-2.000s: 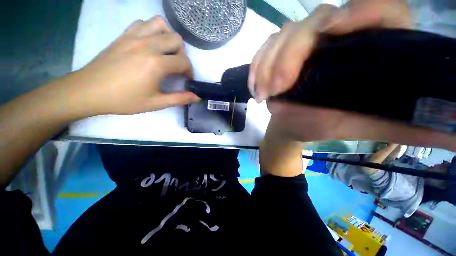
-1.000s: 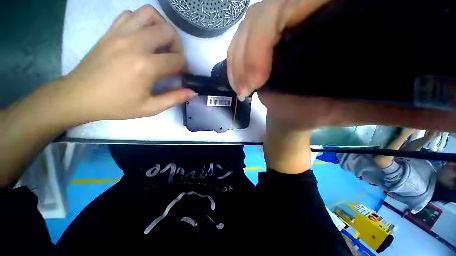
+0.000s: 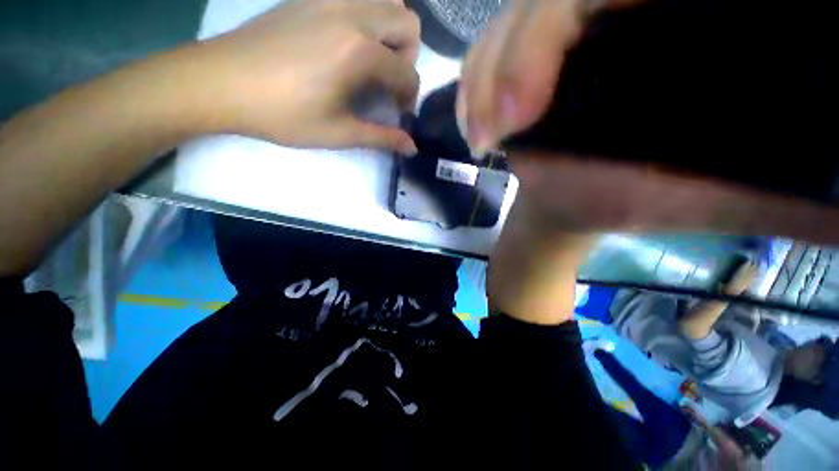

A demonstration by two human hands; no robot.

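Observation:
The flat black device housing [image 3: 449, 198] lies on the white work mat [image 3: 276, 175] near the bench edge, with a small barcode label [image 3: 457, 172] and a thin rubber band [image 3: 477, 198] round its right side. My left hand [image 3: 322, 78] is at its upper left edge, thumb and fingers closed on it. My right hand [image 3: 520, 83] is blurred and grips the large black electric screwdriver [image 3: 699, 101], which fills the upper right. The screwdriver's tip is hidden behind my fingers.
A round grey dish of silver screws [image 3: 465, 17] stands beyond the device, cut off by the top edge. A black cord [image 3: 699, 296] crosses at the right. Another person in grey sleeves [image 3: 676, 336] is at the lower right. The green bench [image 3: 92, 74] shows at the left.
The view has shifted and tilted, so the device, dish and my left hand appear further right. My hands keep the same holds. The yellow object at lower right is out of view.

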